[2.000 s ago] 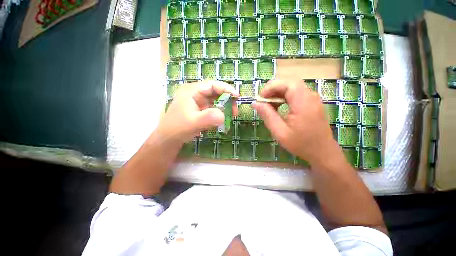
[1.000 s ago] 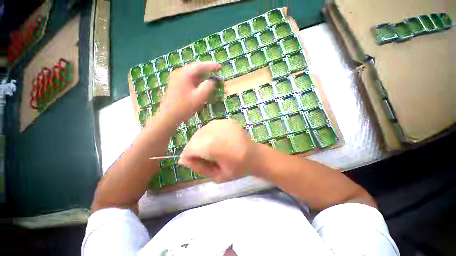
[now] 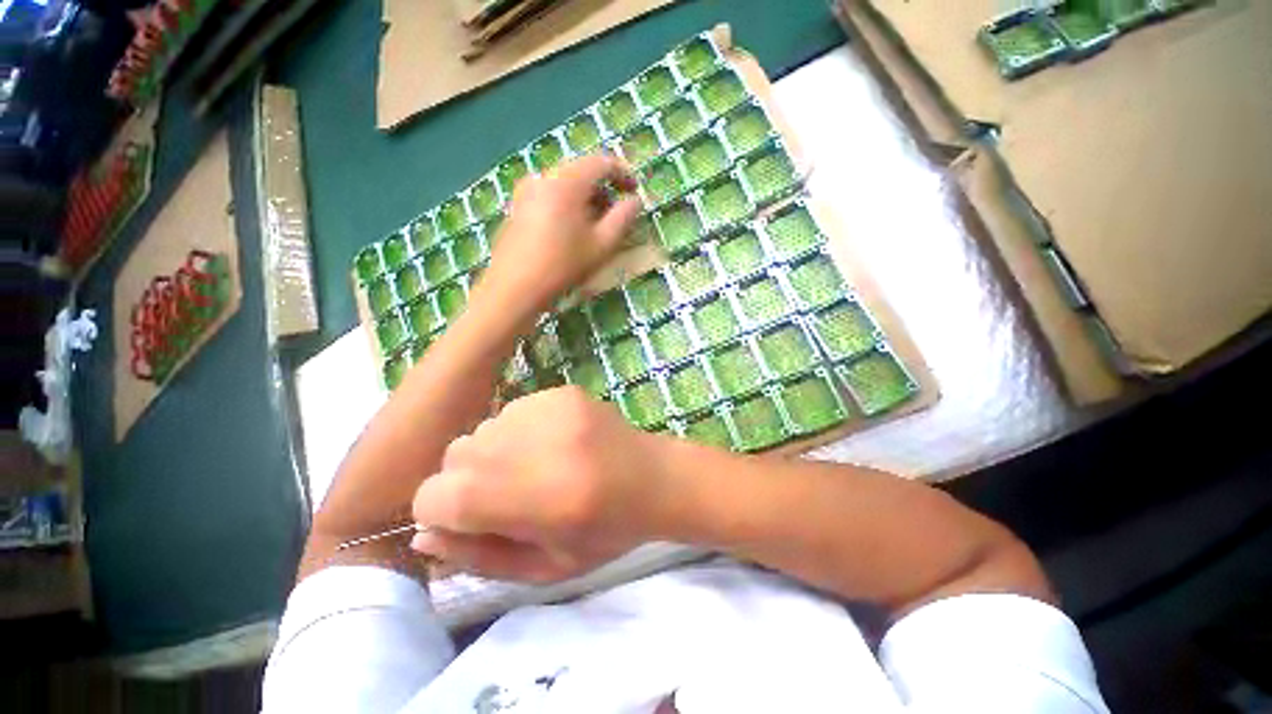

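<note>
Rows of green square boards [image 3: 739, 370] lie on a cardboard sheet [image 3: 897, 366], with a bare brown gap near the middle. My left hand [image 3: 565, 223] is over the rows beside the gap, thumb and fingers curled close together; whether a board is between the fingertips cannot be told. My right hand [image 3: 537, 481] is closed in a fist near my body, over the near edge of the sheet. It holds a thin pin or wire [image 3: 374, 537] that sticks out to the left. My hands and forearms hide part of the rows.
A cardboard stack [image 3: 1130, 195] with a short row of green boards [image 3: 1025, 45] is at right. A white shiny pad [image 3: 907, 209] lies under the sheet. At left are a wrapped bar [image 3: 289, 209] and red-looped boards [image 3: 179, 314]. More cardboard [image 3: 419, 63] lies at the far side.
The hands have parted. The green board earlier seen in my left hand no longer shows clearly. My right hand has come down toward my body, still with the pin. The view has turned.
</note>
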